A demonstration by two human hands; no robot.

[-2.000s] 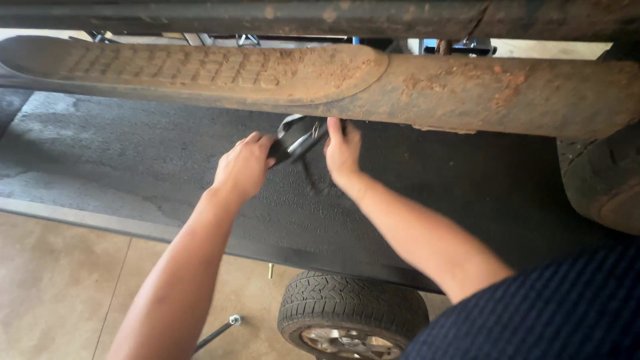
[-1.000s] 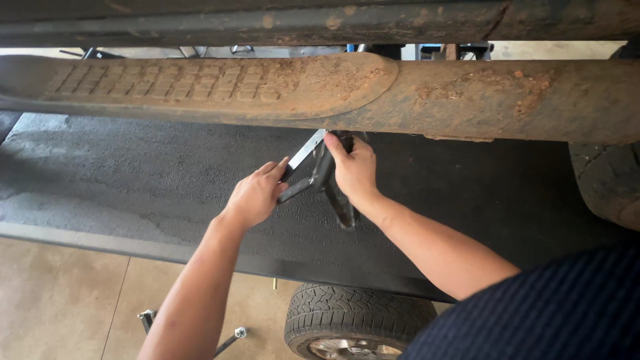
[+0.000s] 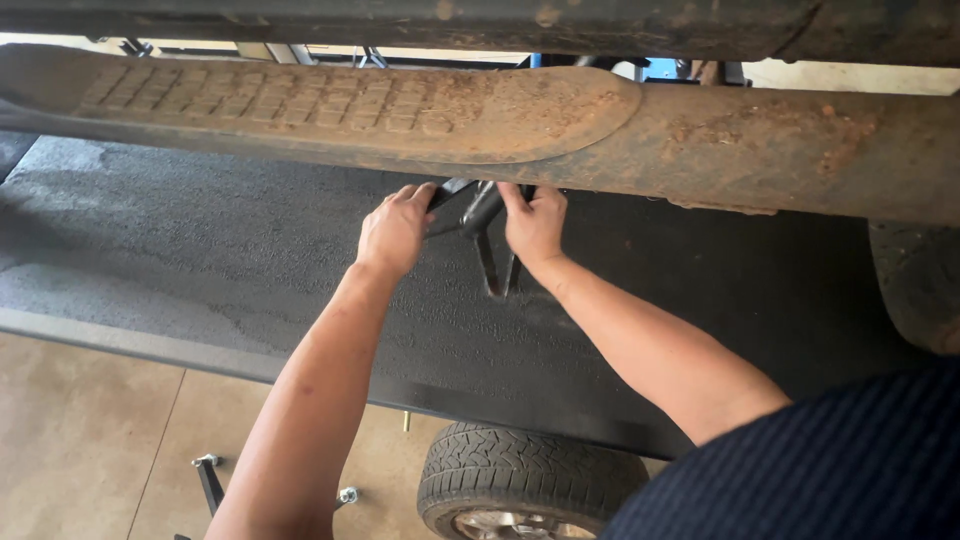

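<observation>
Just under the muddy side step of a vehicle (image 3: 525, 112), my left hand (image 3: 394, 229) grips one arm of a black metal stand (image 3: 484, 214). My right hand (image 3: 534, 221) holds the same stand on its right side, fingers around an upright part. The stand's legs point down onto a black textured surface (image 3: 315, 247). Its top end is hidden behind the edge of the side step, so whether it touches the step cannot be told.
A loose wheel with its tyre (image 3: 525, 472) lies on the concrete floor (image 3: 67, 420) below the black surface. Black metal legs with bolted ends (image 3: 210, 484) are on the floor at lower left. Another tyre (image 3: 919, 277) is at the right edge. A dirty vehicle edge (image 3: 480, 26) crosses the top.
The stand has turned in my hands and its top has gone up behind the side step's lower edge. Both hands have stayed on it, close below the step.
</observation>
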